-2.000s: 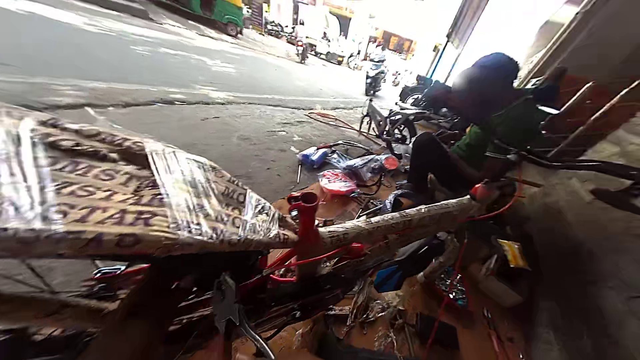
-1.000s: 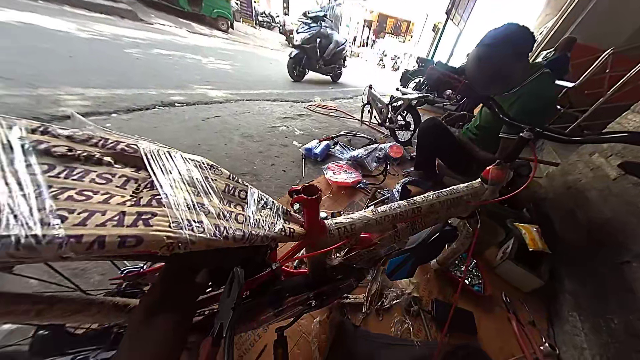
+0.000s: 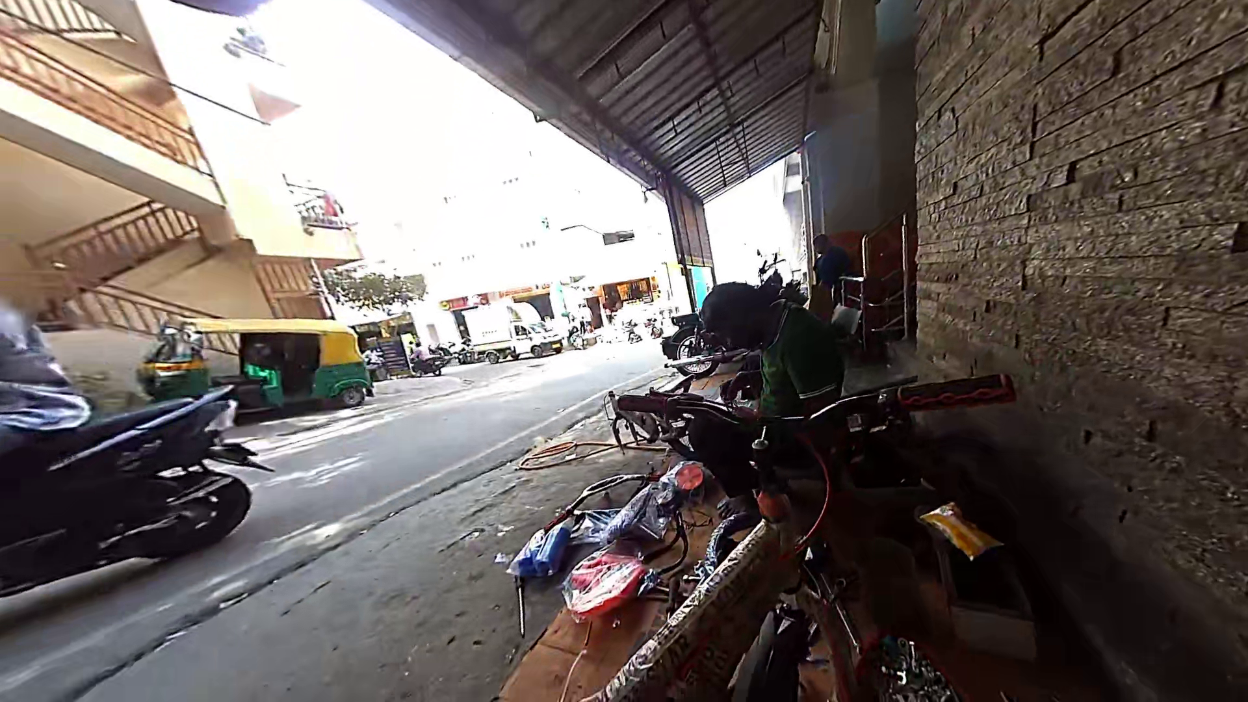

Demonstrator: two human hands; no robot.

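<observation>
Neither of my hands shows in the view now. At the bottom right, the paper-wrapped top tube (image 3: 697, 624) of a bicycle frame rises to a head tube with a red cable curving beside it. The bicycle's handlebar (image 3: 848, 405) spans above it, with a black and red grip (image 3: 955, 392) on the right end. Left of the tube lie a red part in clear plastic (image 3: 604, 583) and a blue plastic-wrapped part (image 3: 541, 552). A tray of small metal parts (image 3: 907, 671) sits at the lower right.
A person in a green shirt (image 3: 801, 359) sits beyond the handlebar. An open box (image 3: 990, 624) with a yellow packet (image 3: 959, 530) stands by the stone wall (image 3: 1082, 292). A scooter (image 3: 117, 478) and an auto-rickshaw (image 3: 263, 363) are on the road at left.
The view has swung up and to the right. The pliers and the dark forearm seen low in the earlier frames are out of view. A scooter now shows at the left edge.
</observation>
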